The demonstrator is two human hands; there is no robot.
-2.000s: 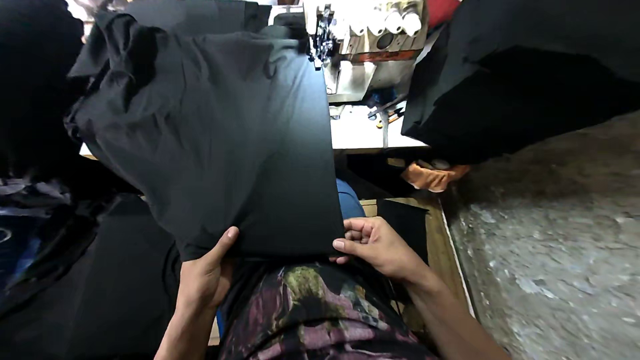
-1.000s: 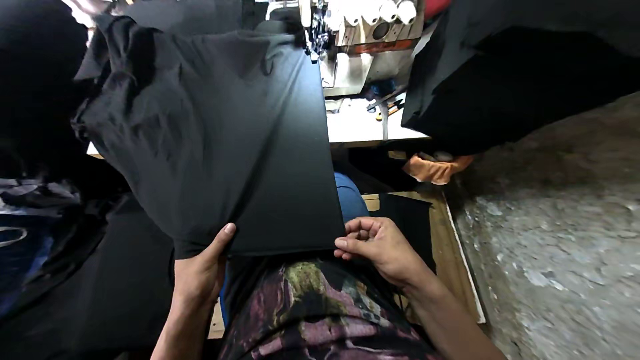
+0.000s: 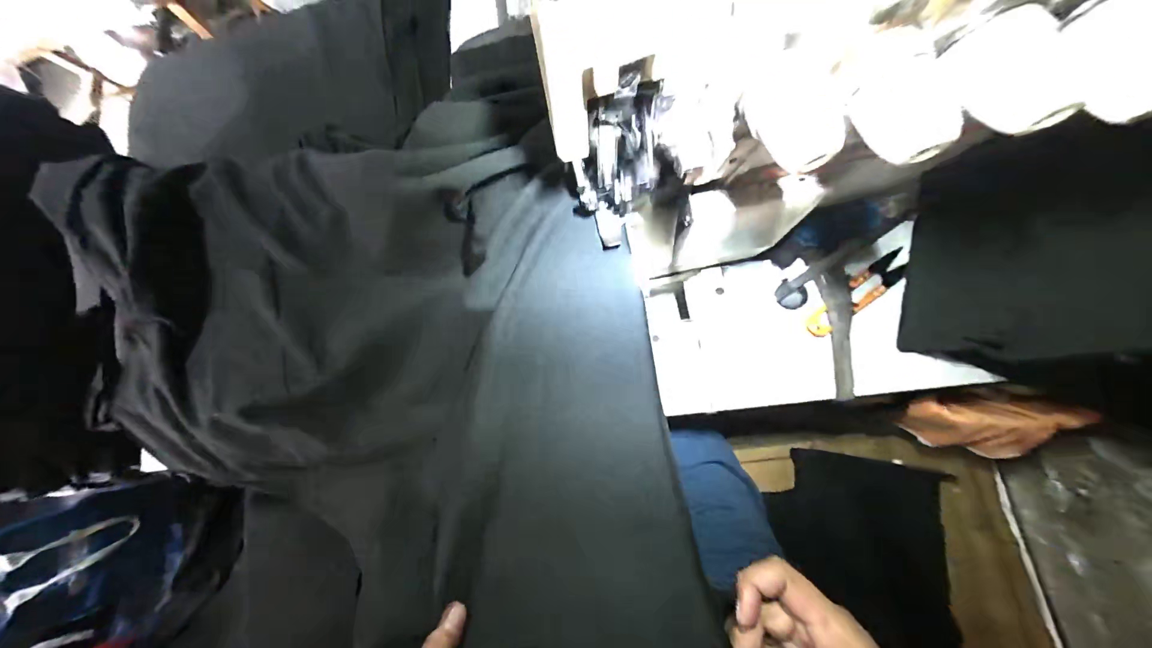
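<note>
A large piece of black fabric (image 3: 576, 432) stretches from the sewing machine's needle area down to the bottom edge of the view. Its upper right edge lies at the presser foot (image 3: 610, 229) of the sewing machine (image 3: 621, 135). Only a fingertip of my left hand (image 3: 447, 625) shows, resting on the fabric at the bottom; the rest of that hand is out of frame. My right hand (image 3: 783, 607) is at the fabric's lower right edge with fingers curled; whether it pinches the edge cannot be told.
On the white table (image 3: 747, 360), right of the needle, lie orange-handled snips (image 3: 855, 301). Dark cloth (image 3: 1035, 243) hangs over the table's right side. Below are an orange cloth (image 3: 999, 423) and a black fabric piece (image 3: 864, 540). A blue-clad knee (image 3: 720, 504) is under the table edge.
The view has moved closer to the machine and tilted up. Both hands now sit at the bottom edge of the view, where the left one is mostly cut off.
</note>
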